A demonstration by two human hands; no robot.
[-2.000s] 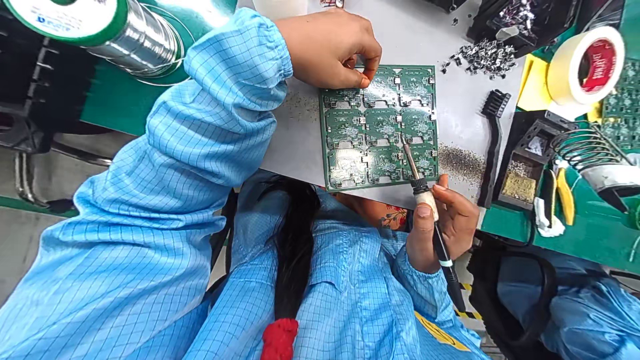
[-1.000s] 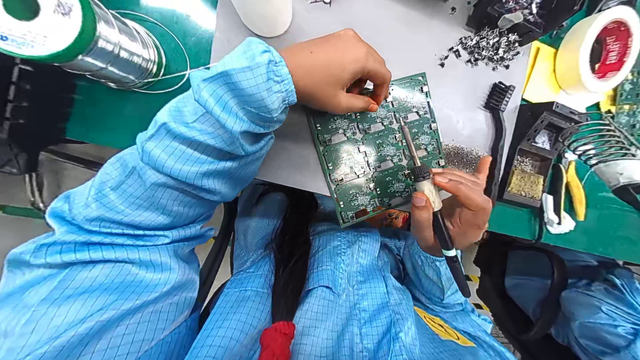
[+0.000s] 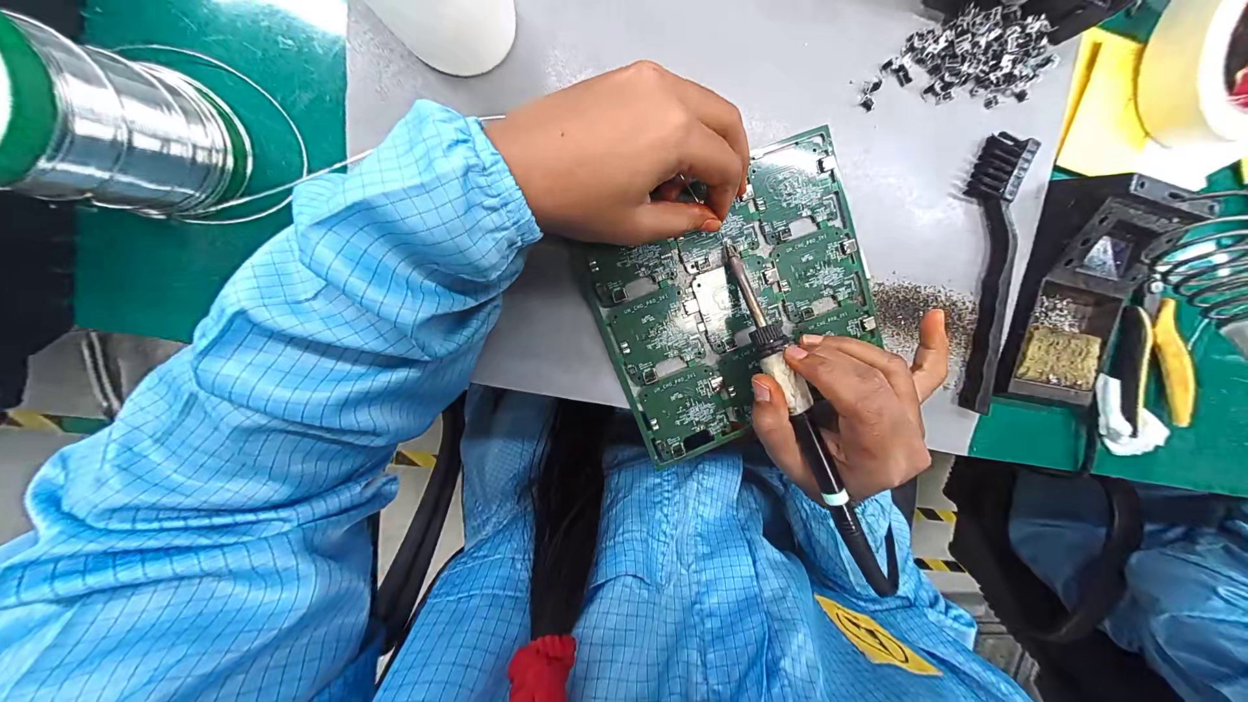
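A green printed circuit board panel (image 3: 673, 331) lies tilted over the front edge of the grey mat. My right hand (image 3: 858, 409) grips a soldering iron (image 3: 792, 385) by its handle, and the metal tip rests at or just over the middle of the panel. Close to that tip, my left hand (image 3: 634, 156) pinches the end of thin solder wire (image 3: 331, 168), which runs from a large spool (image 3: 127, 122) at the left. The wire's end is mostly hidden by the fingers.
Small metal parts (image 3: 975, 54) are heaped at the back right. A black brush (image 3: 999, 263), a soldering iron stand (image 3: 1058, 356) with sponge, yellow-handled cutters (image 3: 1173, 361) and a tape roll (image 3: 1185, 78) line the right side. A white rounded object (image 3: 448, 29) stands behind my left hand.
The panel has turned from nearly square to the mat's edge to a tilt. The iron's tip and my left fingertips have come closer together over it.
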